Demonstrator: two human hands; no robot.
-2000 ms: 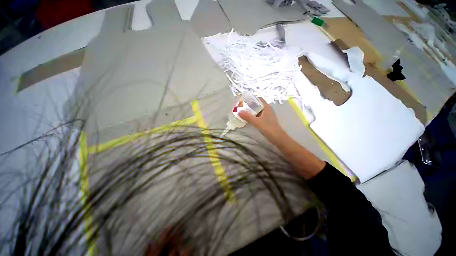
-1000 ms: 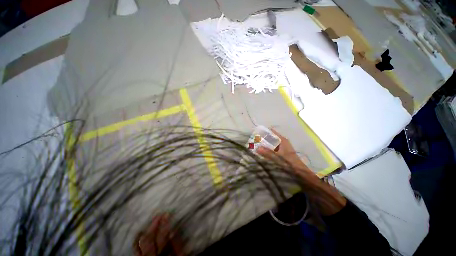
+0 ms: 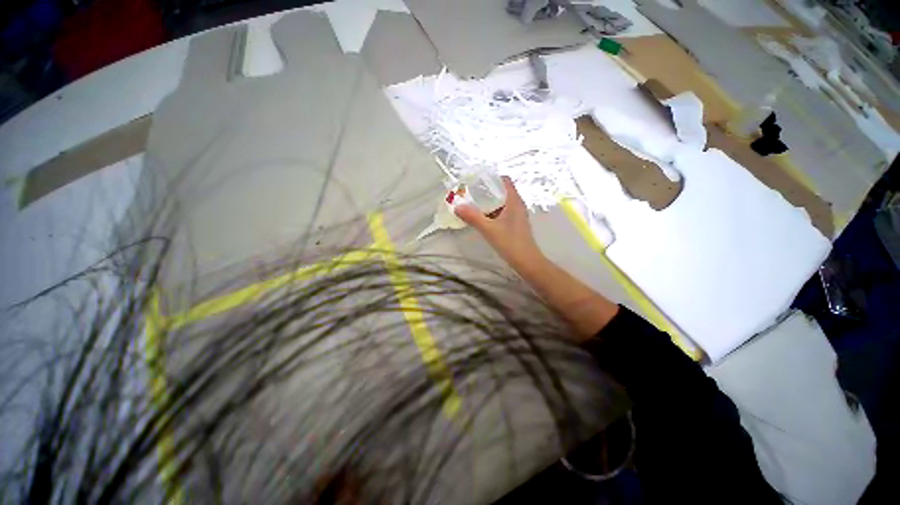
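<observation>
My right hand is shut on a translucent-white glue bottle, tilted with its narrow nozzle pointing down and left. It is over the grey board, just below the heap of narrow white strips. Yellow masking tape lies in straight lines on the board, left of the bottle and below it. My left hand shows only as a small blurred part at the bottom edge, mostly behind dark hair strands; its grip cannot be told.
White panels with curved notches lie at right, beside a brown piece. A white stack lies lower at right. A black scrap and a green piece lie farther back. A pale ring is at the table edge.
Since one second ago, my right hand has moved up and left with the bottle, to near the strips. My left hand has dropped toward the bottom edge. The view has shifted.
</observation>
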